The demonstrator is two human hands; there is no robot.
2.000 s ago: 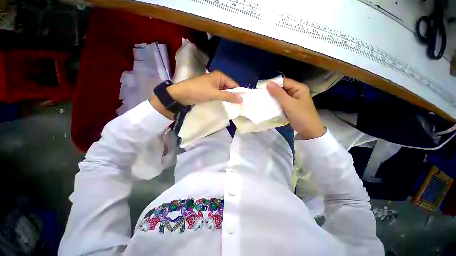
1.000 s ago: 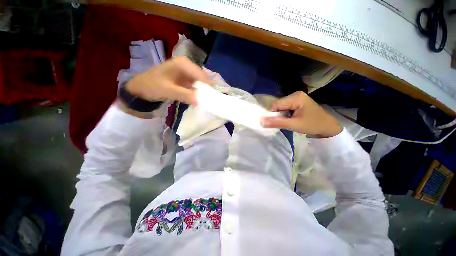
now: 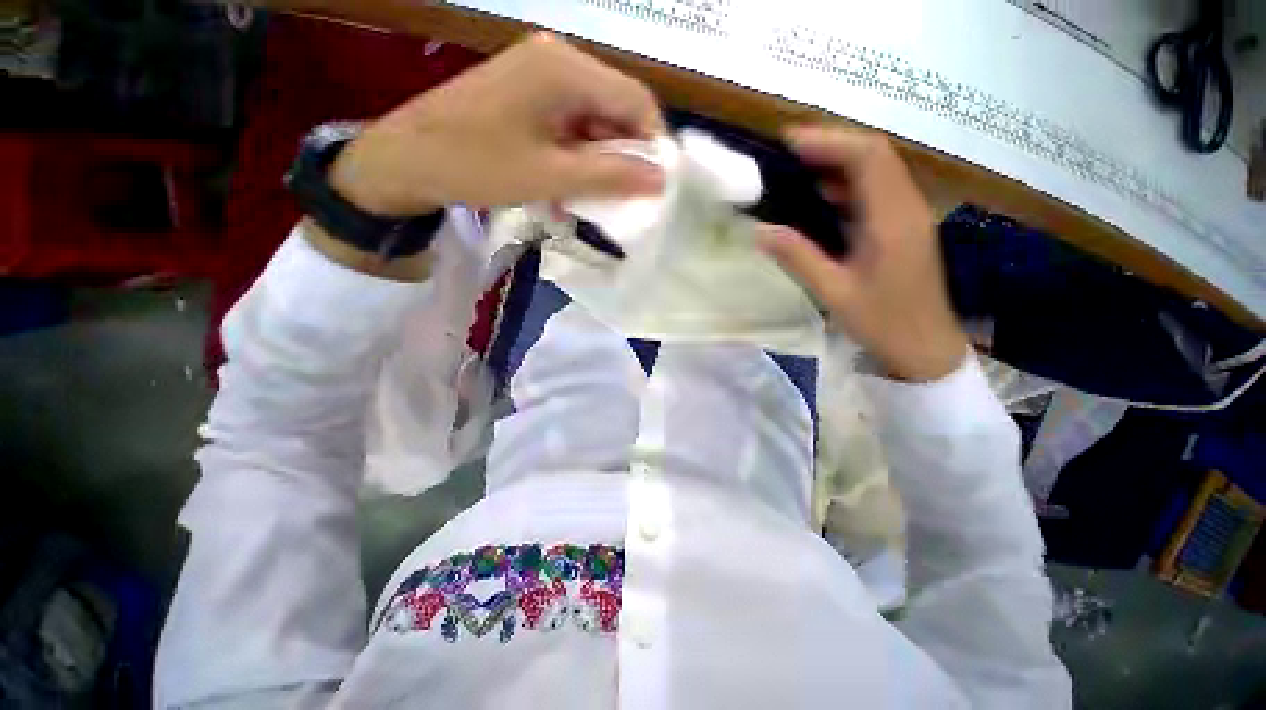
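Note:
My left hand [image 3: 555, 132], with a dark watch on the wrist, pinches a cream and white fabric piece [image 3: 694, 264] and holds it up over my lap, near the table edge. The piece hangs down and is blurred in its upper part. My right hand [image 3: 875, 250] is at the right side of the cloth, thumb and fingers apart, slightly blurred. Its thumb tip is close to the fabric; no grip on it shows. More pale cloth [image 3: 417, 402] hangs beside my left forearm.
The white table [image 3: 889, 70] with its wooden edge and black ruler marks runs across the top. Black scissors [image 3: 1194, 83] lie on it at the right. Red baskets [image 3: 83, 208] stand at the left. A yellow-framed object [image 3: 1211, 531] lies low at the right. A white cord [image 3: 1166, 404] hangs at the right.
Both hands have moved up towards the table edge. The fabric stretched between them a second ago now hangs from my left hand, and my right hand has opened.

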